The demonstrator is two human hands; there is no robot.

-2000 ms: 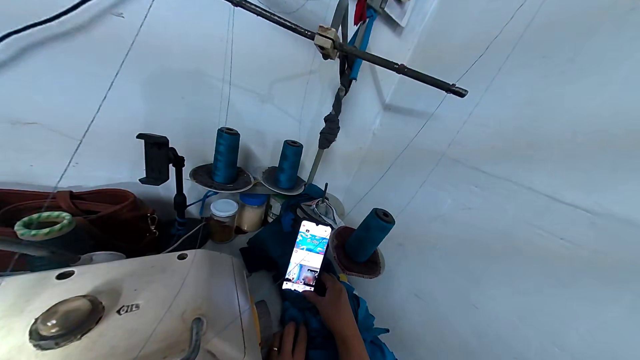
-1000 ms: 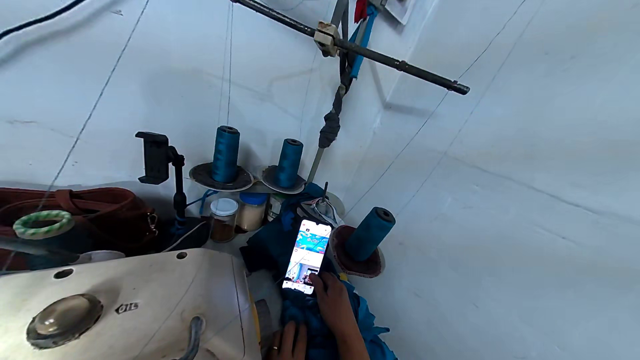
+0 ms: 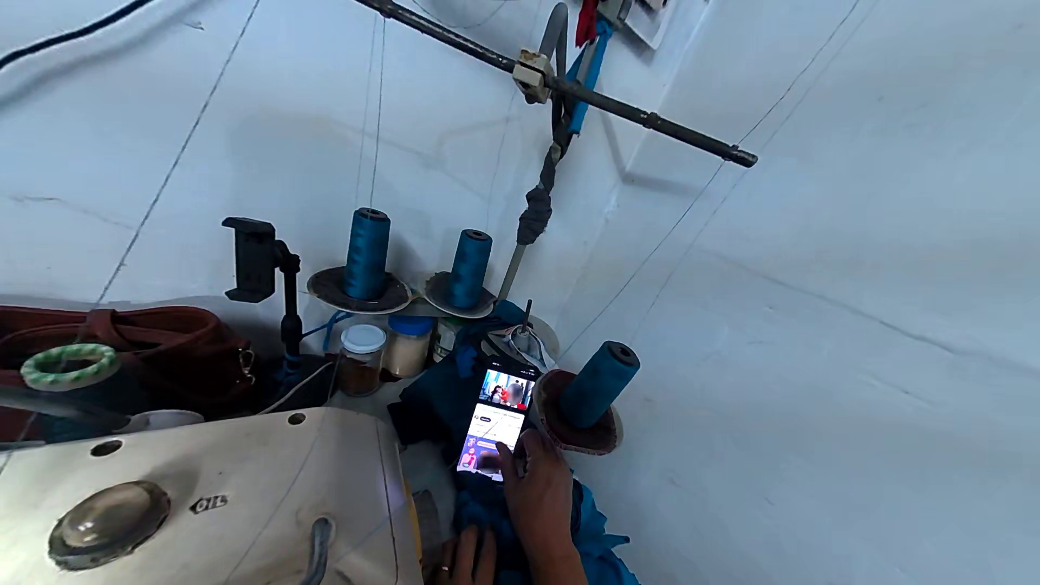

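A smartphone [image 3: 497, 421] with a lit screen lies tilted on dark blue fabric, right of the sewing machine head [image 3: 244, 496]. My right hand [image 3: 540, 487] is over the phone's lower right part, a fingertip at the screen; whether it touches the glass cannot be told. Below it, my left hand [image 3: 470, 559] rests with its fingers on blue cloth [image 3: 601, 544], mostly cut off by the bottom edge of the view. It wears a ring. A cone of teal thread [image 3: 601, 384] stands on a round holder just right of the phone.
Two teal thread cones [image 3: 368, 253] [image 3: 470, 268] stand on discs behind lidded jars [image 3: 362, 357]. A black phone holder [image 3: 253, 260] and a brown bag [image 3: 171, 349] are at left. A dark thread-stand bar [image 3: 601, 97] crosses above, with threads running past the wall.
The phone's screen shows a different picture and layout. My right hand's fingers have shifted slightly over the lower screen. My left hand stays on the cloth.
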